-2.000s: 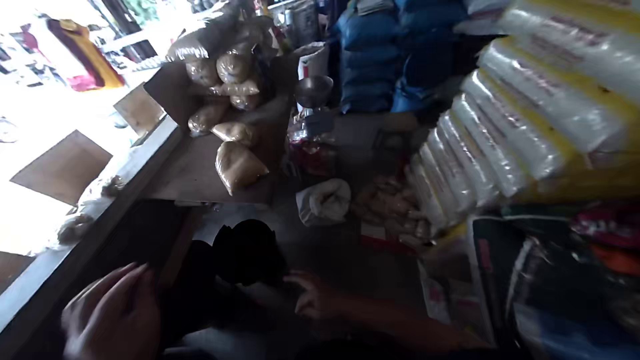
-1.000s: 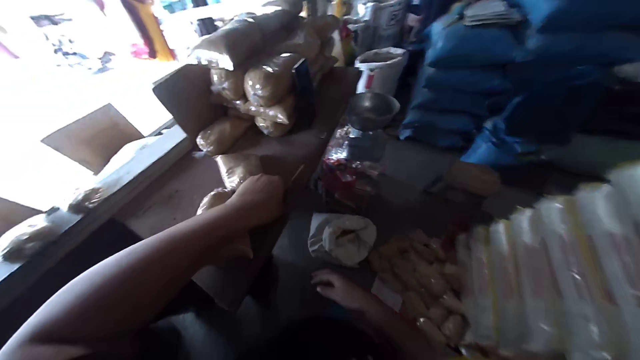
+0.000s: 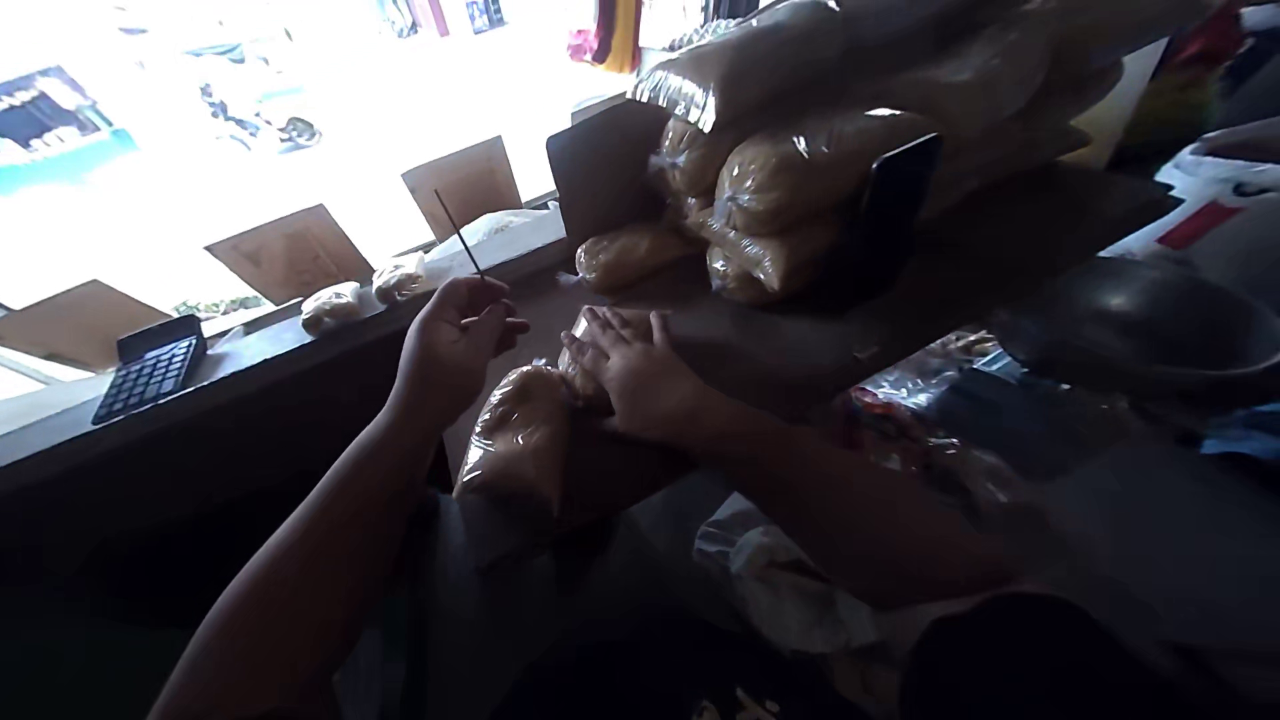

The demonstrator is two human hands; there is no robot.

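My left hand (image 3: 455, 340) is raised above the table's near left part, holding a thin dark stick (image 3: 459, 234) that points up and to the left. My right hand (image 3: 635, 375) lies with spread fingers on a clear plastic bag of tan contents (image 3: 580, 375). Close beside it, a larger filled bag (image 3: 515, 435) rests at the near end of the dark table (image 3: 740, 345). Another tied bag (image 3: 635, 255) lies behind the hands, by a pile of similar bags (image 3: 800, 180). What the bags contain cannot be told.
A dark phone-like slab (image 3: 900, 190) leans against the pile. Along the ledge (image 3: 250, 375) at left are a calculator (image 3: 150, 370), small bags (image 3: 330, 308) and cardboard pieces (image 3: 290, 250). A metal bowl (image 3: 1140, 315) and a white sack (image 3: 1220, 200) are at right.
The view has moved closer to the table. An arm reached to the bags one second ago; now both hands are over the table, the left with a stick and the right on a bag.
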